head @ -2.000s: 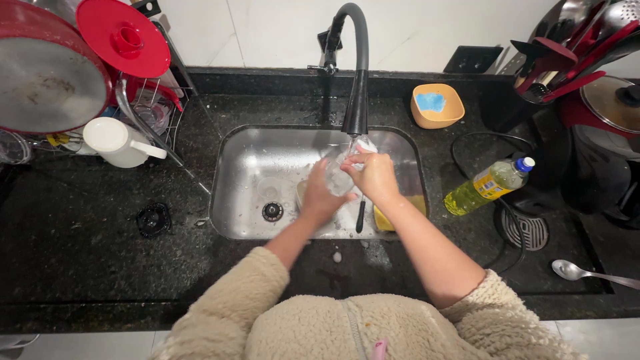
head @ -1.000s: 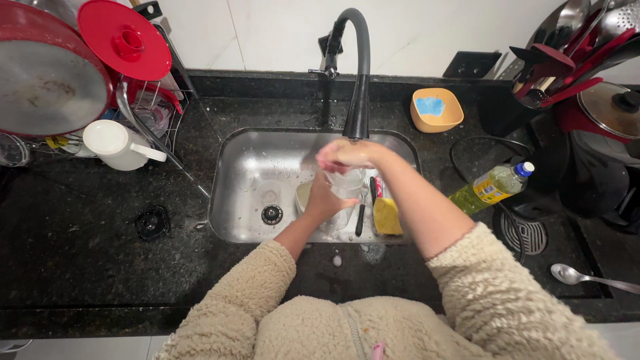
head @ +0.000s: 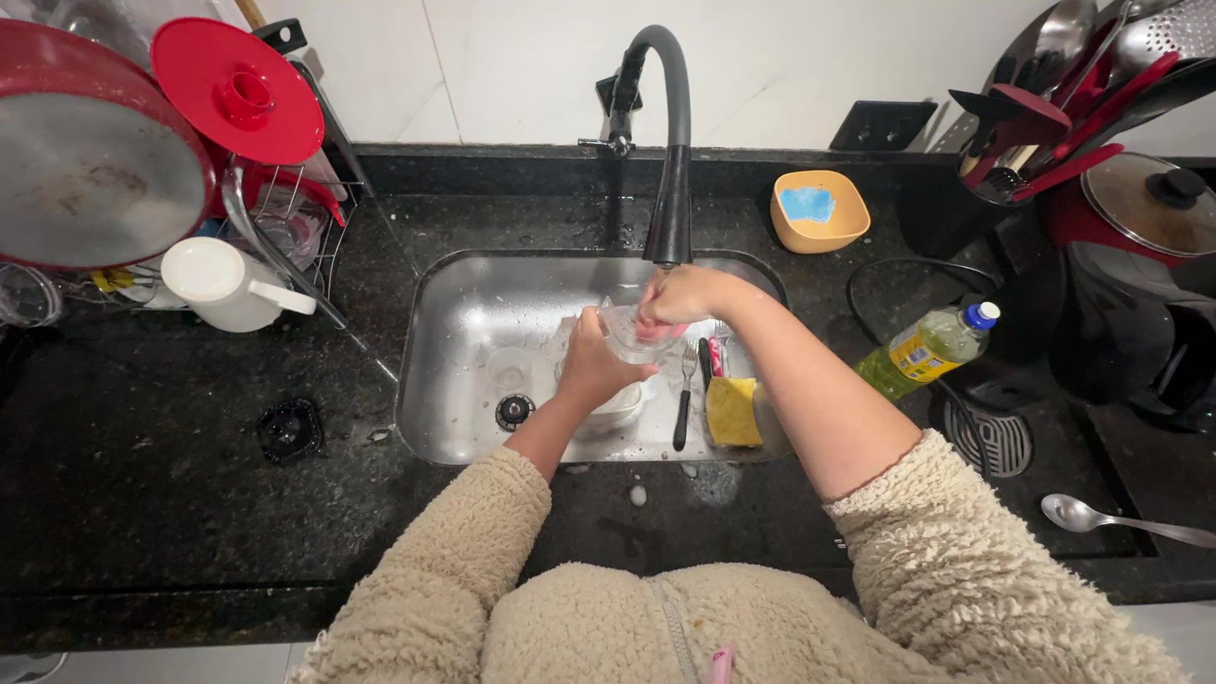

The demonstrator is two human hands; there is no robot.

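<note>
My left hand (head: 594, 359) grips a clear plastic container (head: 627, 331) from its left side and underneath, tilted over the steel sink (head: 446, 332). Directly below the black faucet head (head: 669, 228), my right hand (head: 686, 296) has its fingers curled inside the container's mouth; whether they hold anything is hidden. Beneath my left hand a whitish dish (head: 617, 408) rests on the sink floor. To the right lie a fork with a black handle (head: 683, 408), a pink-handled utensil (head: 716, 357) and a yellow sponge (head: 732, 412). A small clear cup (head: 508, 367) stands near the drain (head: 514, 411).
At left, a dish rack (head: 332, 249) holds a red pan (head: 95, 161), a red lid (head: 237, 90) and a white mug (head: 223, 285). Right of the sink are an orange bowl (head: 821, 228), a detergent bottle (head: 921, 351), a spoon (head: 1078, 514) and a utensil holder (head: 936, 214).
My right hand has gone from above the container to inside its mouth. The yellow sponge and fork, partly covered by my right arm two seconds ago, show more fully now.
</note>
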